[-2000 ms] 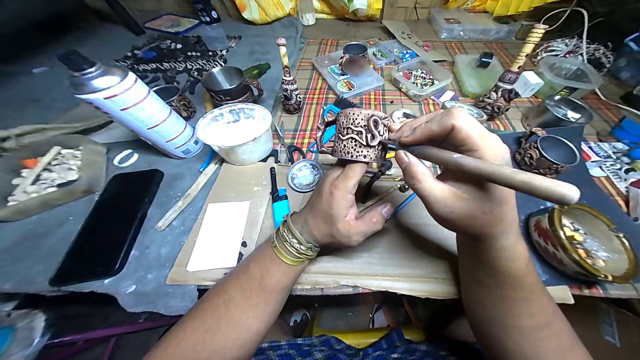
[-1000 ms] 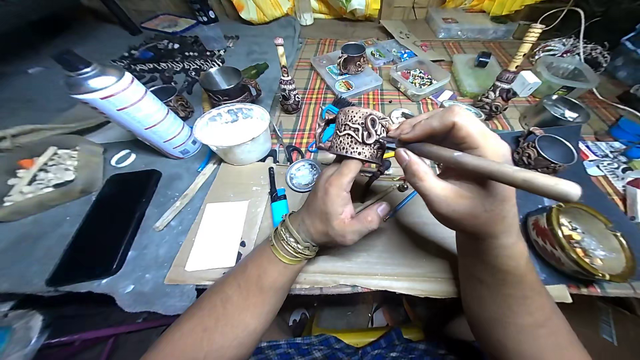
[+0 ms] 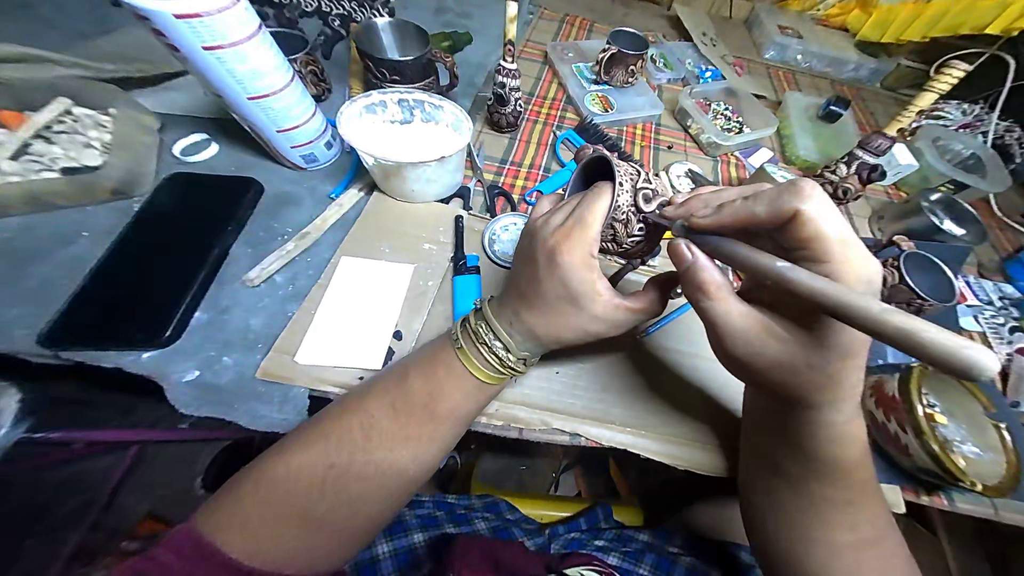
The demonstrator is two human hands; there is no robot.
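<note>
My left hand (image 3: pixel 572 272) holds a carved brown mug (image 3: pixel 628 208) on its side, its open metal mouth turned toward the left and some fingers inside the rim. Pinched in my right hand (image 3: pixel 776 280) is a tool with a long, tapered wooden handle (image 3: pixel 848 300); its tip meets the raised curl on the mug's wall, and my fingers partly hide it. Below the mug, a sheet of cardboard (image 3: pixel 584 400) covers the table edge. A blue lighter (image 3: pixel 466 284) and a small round lid (image 3: pixel 506 238) lie left of my left hand.
Left of the cardboard are a black phone (image 3: pixel 152 260), a wooden stick (image 3: pixel 308 232), a white-filled plastic tub (image 3: pixel 406 160) and a spray can (image 3: pixel 248 72). Scissors (image 3: pixel 480 188) lie behind. At right stand another carved mug (image 3: pixel 920 276) and a gold-rimmed round container (image 3: pixel 944 428).
My left hand has turned the mug, so its open mouth now shows on the left; earlier its patterned side faced me. The tool remains in my right hand.
</note>
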